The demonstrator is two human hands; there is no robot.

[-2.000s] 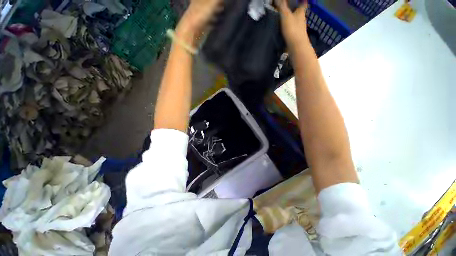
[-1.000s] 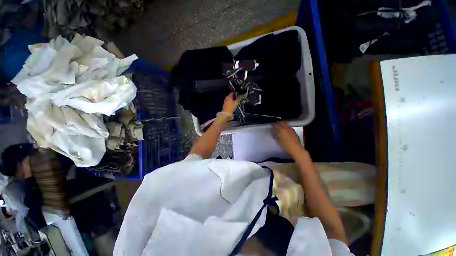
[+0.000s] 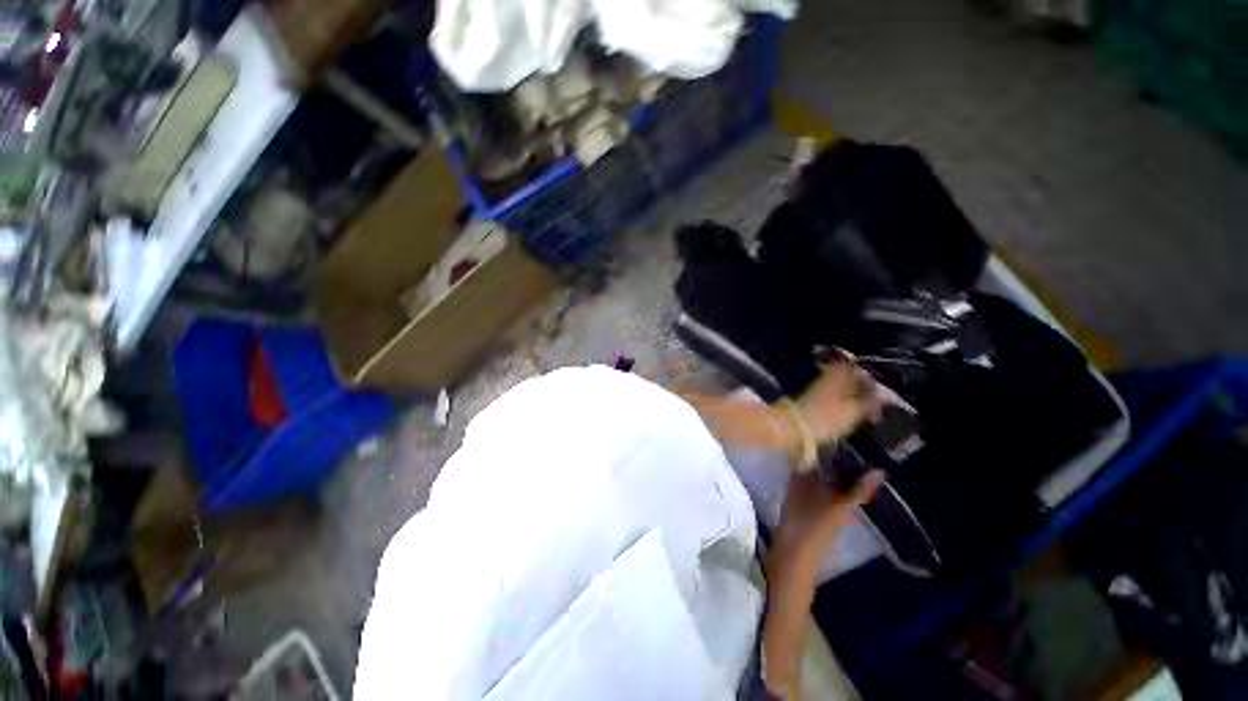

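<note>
Black cut-piece bundles [image 3: 876, 219] fill the white plastic bin [image 3: 1087, 473] and overhang its rim. Pale ties [image 3: 920, 318] lie across the middle of the bundles. My left hand [image 3: 842, 403], with a pale band at the wrist, is on the black pieces near the ties. It is blurred, and its fingertips are partly hidden. My right hand [image 3: 838, 501] is just below it at the near side of the bin, against the edge of the black pieces. Whether either hand grips a bundle cannot be told.
A blue crate [image 3: 643, 178] with greyish-brown and off-white cloth stands beyond my left arm. An open cardboard box [image 3: 424, 322] and a blue bag-like item [image 3: 267, 411] are on the left floor. Another blue crate edge [image 3: 1150, 411] borders the bin at right.
The view has turned left, showing more floor and the box. Black bundles now fill the bin. My left hand remains over them; my right has moved close beside it.
</note>
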